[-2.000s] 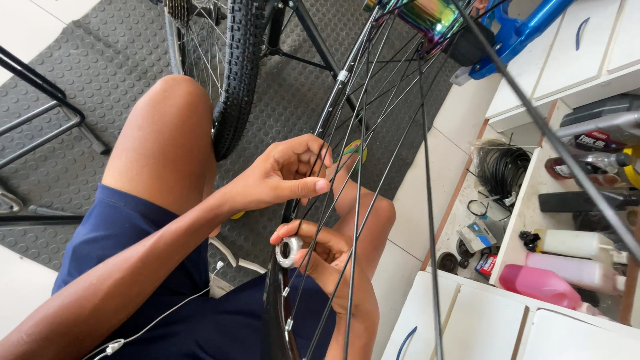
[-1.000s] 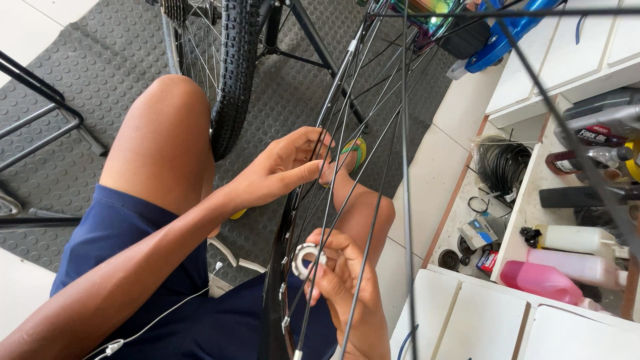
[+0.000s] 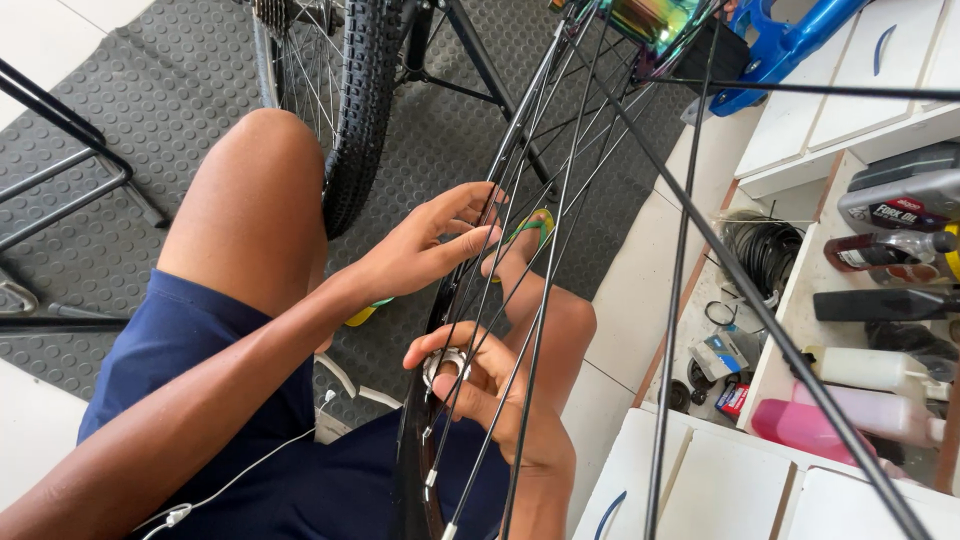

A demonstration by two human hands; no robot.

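A bicycle wheel with a black rim [image 3: 411, 450], black spokes [image 3: 679, 255] and an iridescent hub [image 3: 652, 21] stands upright across my lap. My right hand [image 3: 502, 390] grips a round silver spoke wrench [image 3: 447, 367] between thumb and fingers, at the rim among the spokes near the nipples. Farther up the rim, my left hand [image 3: 431, 244] has its thumb and fingers apart around the spokes by the rim's edge; whether its fingertips touch them I cannot tell.
Another bicycle wheel with a knobby tire [image 3: 364, 112] stands ahead on a black studded rubber mat [image 3: 187, 67]. Black metal stand legs [image 3: 67, 169] are at the left. Bottles [image 3: 802, 427] and a coil of black cable [image 3: 769, 251] lie in the white cabinet at right. A blue frame part [image 3: 787, 45] is at top right.
The spokes have shifted across the view as the wheel turned somewhat. The right hand with the wrench has moved and now sits closer against the rim; my left hand has stayed in about the same place.
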